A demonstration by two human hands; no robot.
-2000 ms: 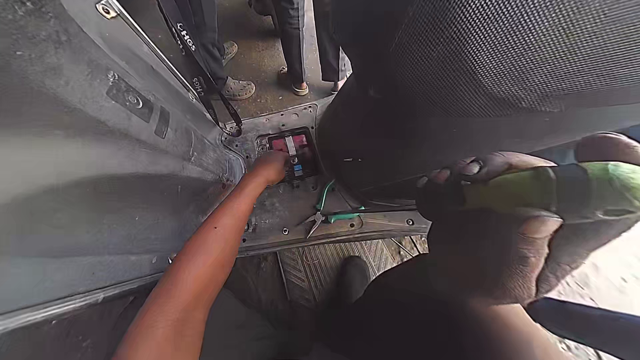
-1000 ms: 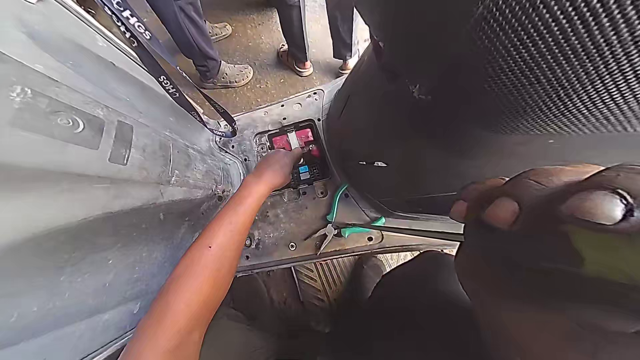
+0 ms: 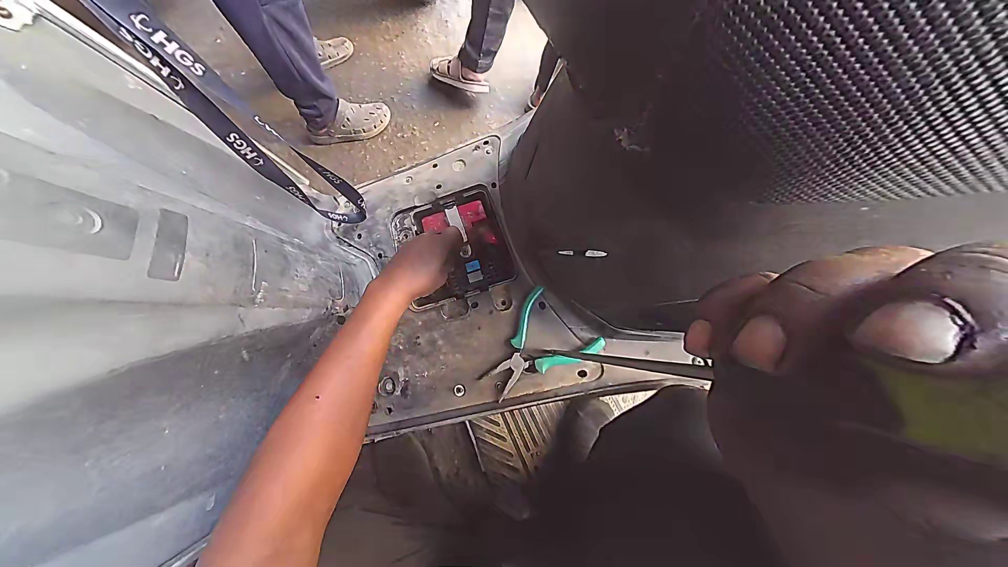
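My left hand [image 3: 425, 260] reaches into a recessed box [image 3: 504, 236] in a metal floor panel [image 3: 441, 358]. Red parts, a pale strip and a small blue part [image 3: 472, 266] show around its fingers. The fingertips are dark and blurred, so whether they grip something is unclear. Close to the camera at the right, my right hand [image 3: 819, 315] is closed on a screwdriver with a yellow-green and dark handle; its long dark shaft [image 3: 654, 365] points left. The shaft's far end overlaps green-handled pliers [image 3: 517, 362], which lie with jaws apart on the panel below the box.
A lanyard with writing [image 3: 252, 150] hangs at upper left beside a grey body panel [image 3: 181, 315]. A large dark curved surface [image 3: 630, 276] and black mesh [image 3: 866, 94] fill the right. People's legs and shoes [image 3: 354, 122] are beyond the panel. Ribbed metal [image 3: 512, 441] shows below.
The view has come closer to the box. My left hand stays at the box and my right hand keeps the screwdriver, whose handle now shows less. The people's feet beyond have shifted.
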